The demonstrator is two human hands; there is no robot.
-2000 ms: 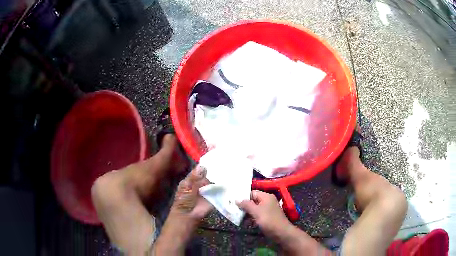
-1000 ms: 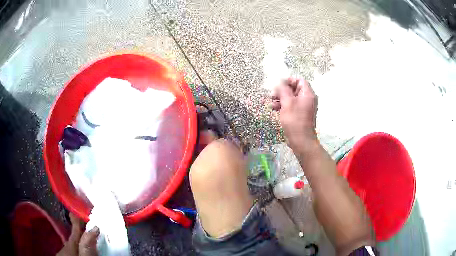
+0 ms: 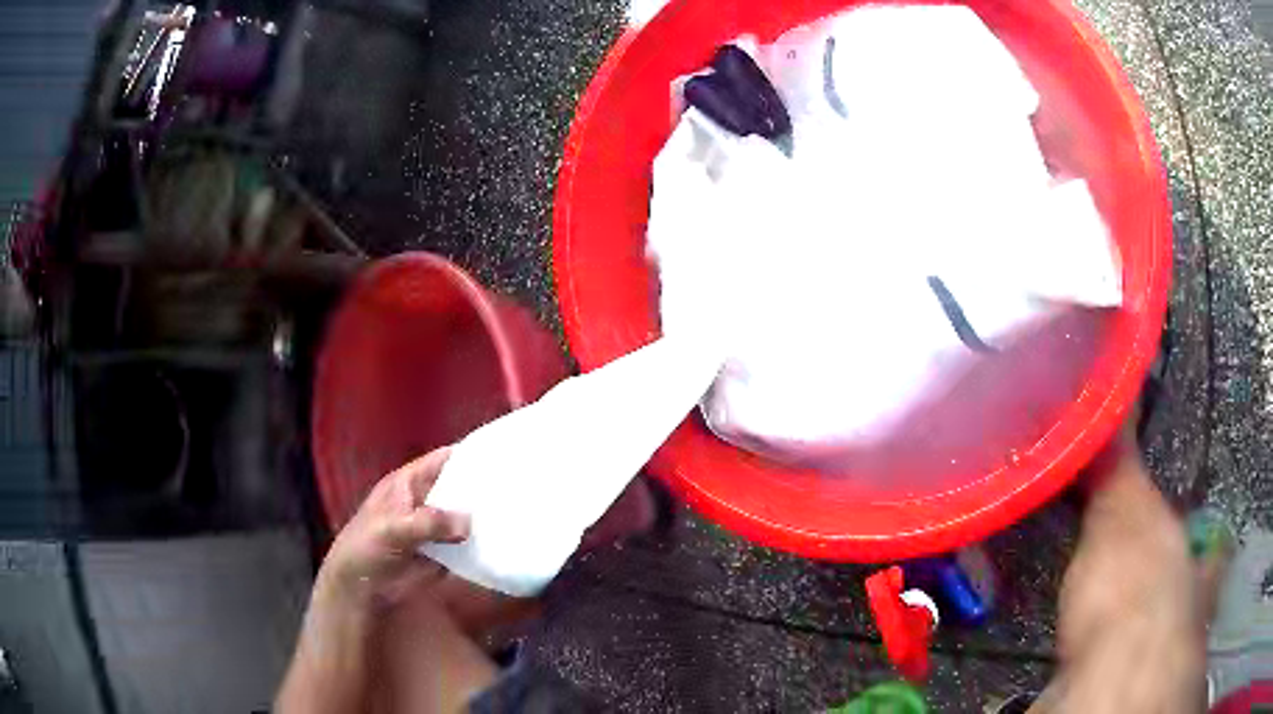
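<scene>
The white garment (image 3: 866, 223), bright and overexposed, fills much of the large red basin (image 3: 605, 251). Two short dark trim lines show on it, and a dark purple cloth (image 3: 737, 95) lies at its upper left. A long narrow part of the garment stretches over the basin's lower-left rim. My left hand (image 3: 405, 523) holds its end at the lower left, thumb on top. My right hand is not in view; the blurred skin at the right looks like my leg.
A smaller red-pink basin (image 3: 405, 377) stands at left. A red cap or neck (image 3: 898, 624) and a blue body (image 3: 955, 591) lie below the large basin. A green item (image 3: 882, 700) is cut off at the bottom edge. Dark, cluttered objects stand at far left.
The view has swung left from the floor and red bucket at right. My right hand has left the picture. My left hand still holds the narrow part, now stretched out to the lower left.
</scene>
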